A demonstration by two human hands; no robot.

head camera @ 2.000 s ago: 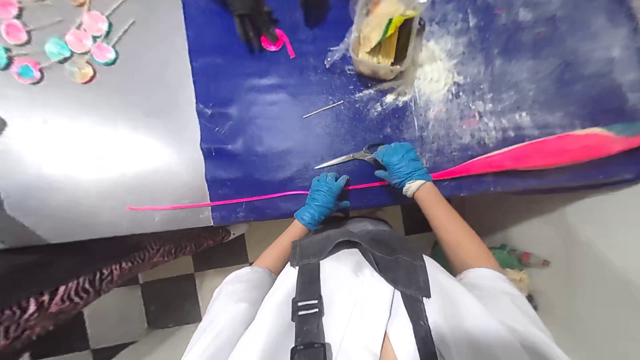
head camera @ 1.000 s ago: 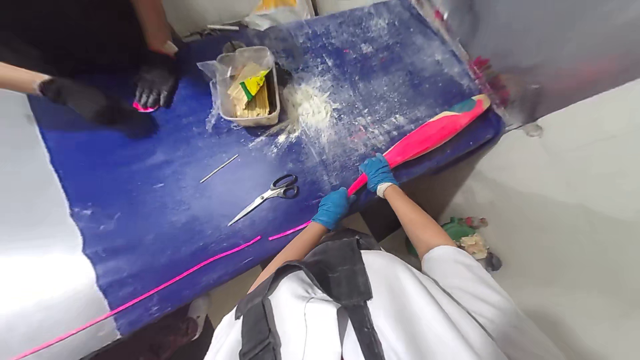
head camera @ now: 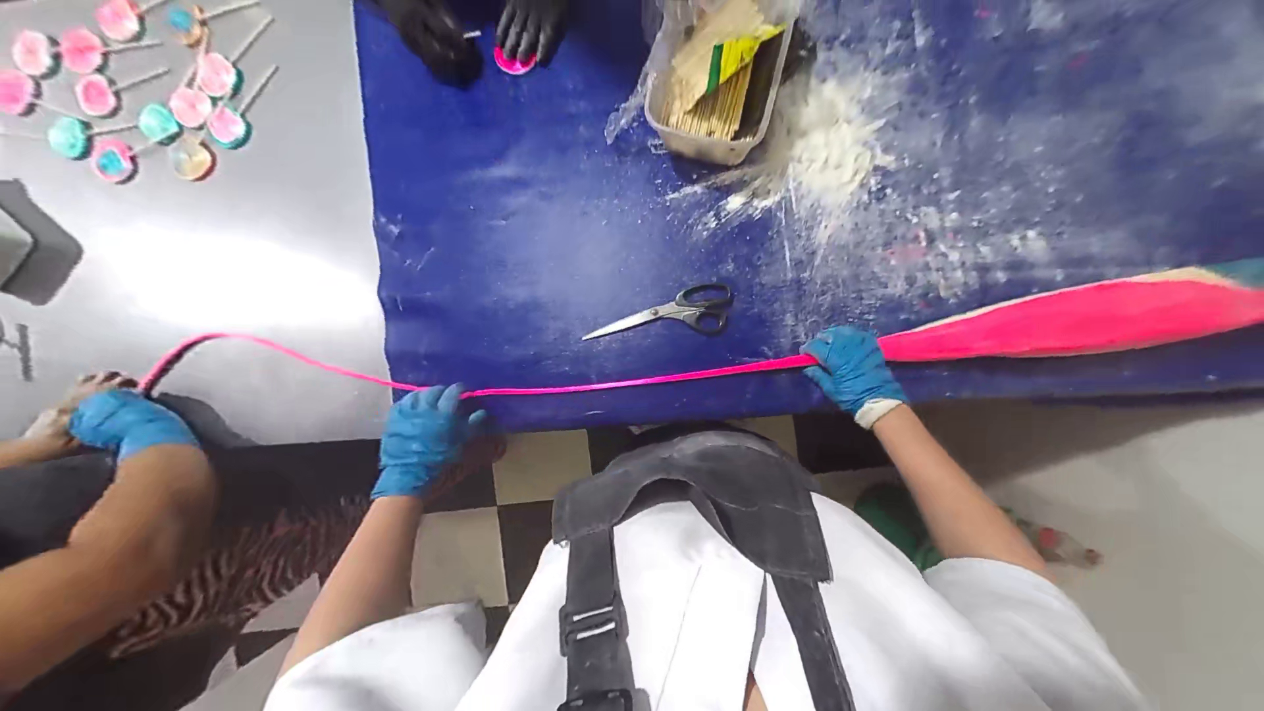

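My left hand [head camera: 427, 439], in a blue glove, is on the thin pink candy rope [head camera: 632, 381] at the table's front edge; whether its fingers are closed on it cannot be told. My right hand [head camera: 854, 367], also blue-gloved, grips the rope where it widens into a thick pink candy mass [head camera: 1071, 316] with pale and teal edges. Between my hands the rope runs almost straight. Left of my left hand it arches over the bare metal to another person's blue-gloved hand [head camera: 128, 420]. Black-handled scissors [head camera: 660, 314] lie behind the rope, touched by neither hand.
Several round lollipops [head camera: 96, 95] lie on the metal tabletop [head camera: 247, 267] at the left. A plastic tub [head camera: 726, 146] of wooden sticks stands at the back of the blue mat [head camera: 553, 227], beside spilled white powder [head camera: 829, 148]. Another person's black-gloved hand [head camera: 531, 32] presses a pink disc.
My hands have moved apart, with a longer stretch of rope between them. A co-worker's blue-gloved hand now shows at the left on the rope. The view has swung back left.
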